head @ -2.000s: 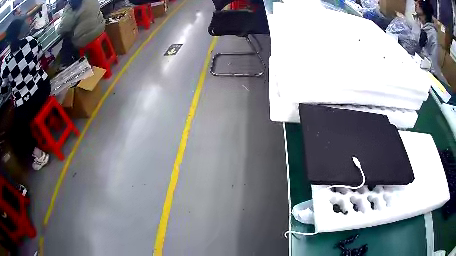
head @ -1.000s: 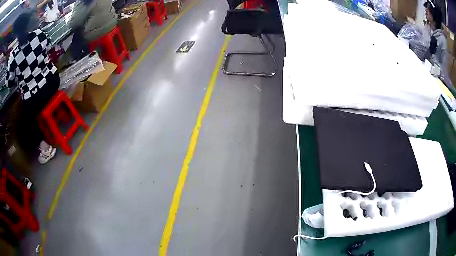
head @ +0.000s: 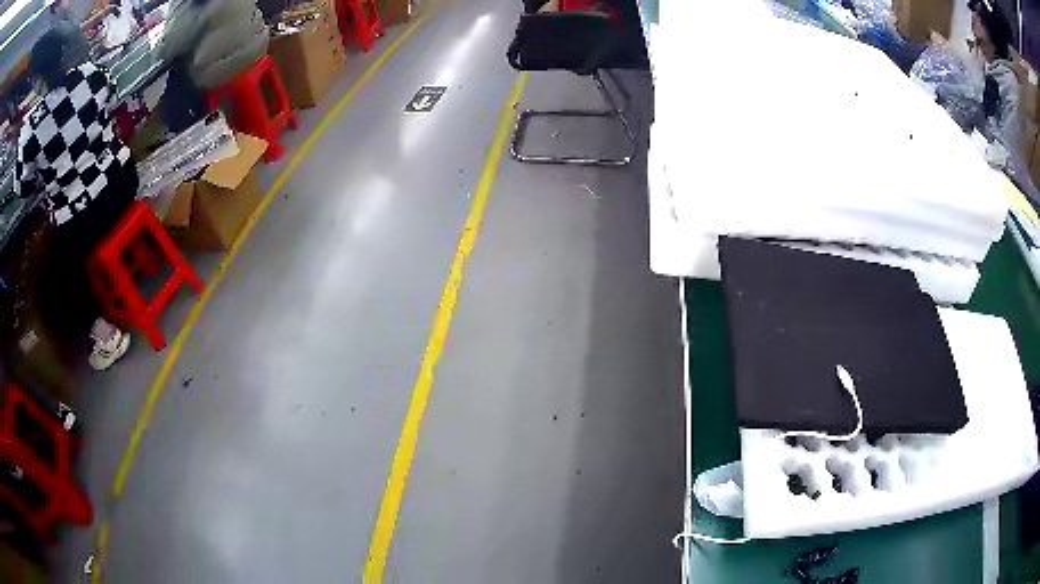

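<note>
Neither of my hands is in view. A flat black foam pad point(head: 827, 331) lies on a white foam tray point(head: 992, 411) on the green-matted bench point(head: 707, 388) at the right. A thin white cable point(head: 853, 408) rests over the pad and runs off its front edge. The tray shows lobed cutouts, some with dark pieces in them. A few small black pieces point(head: 819, 564) lie on the mat at the bottom edge, too small to tell apart. A crumpled white item point(head: 721, 493) sits by the tray's left corner.
A tall stack of white foam sheets point(head: 798, 137) stands behind the pad. A black chair point(head: 576, 46) stands in the aisle by the bench. Red stools point(head: 143, 274), open cartons point(head: 217, 194) and people line the left side. Another person point(head: 1006, 91) is at the upper right.
The camera view has turned a little to the left, so the bench and its things sit further right in the picture. Nothing on the bench has visibly moved.
</note>
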